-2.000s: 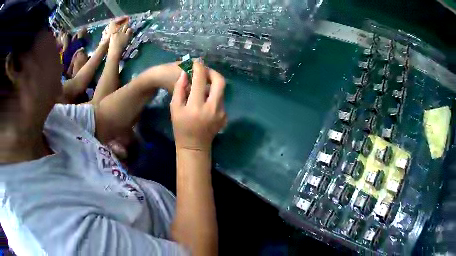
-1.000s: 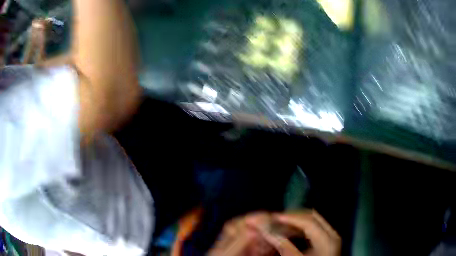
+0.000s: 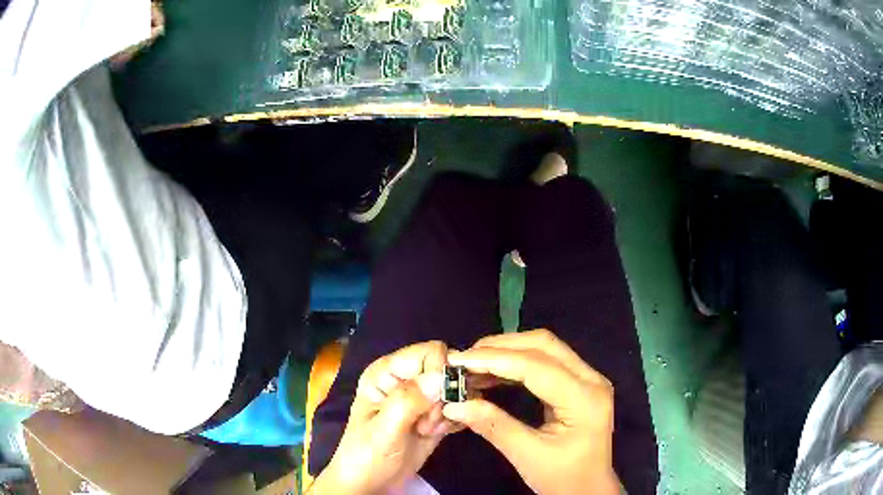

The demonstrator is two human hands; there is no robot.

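A small electronic module (image 3: 453, 384), dark with silvery edges, is held upright between both hands above my lap. My left hand (image 3: 387, 411) grips it from the left with fingers curled; those fingertips partly hide it. My right hand (image 3: 542, 401) pinches its right side between thumb and index finger. A clear blister tray (image 3: 503, 58) lies on the bench at the top, cut off by the frame edge, with rows of modules in its pockets and a yellow patch showing through.
A stack of clear trays (image 3: 716, 48) stands at the top right. The bench's yellowish edge (image 3: 678, 129) curves across above my knees. People sit at left and right. A blue object (image 3: 261, 411) and a cardboard box (image 3: 97, 454) are at lower left.
The view has swung down from the bench to my lap. Both hands, blurred at the bottom edge a second ago, now show clearly with the module between them.
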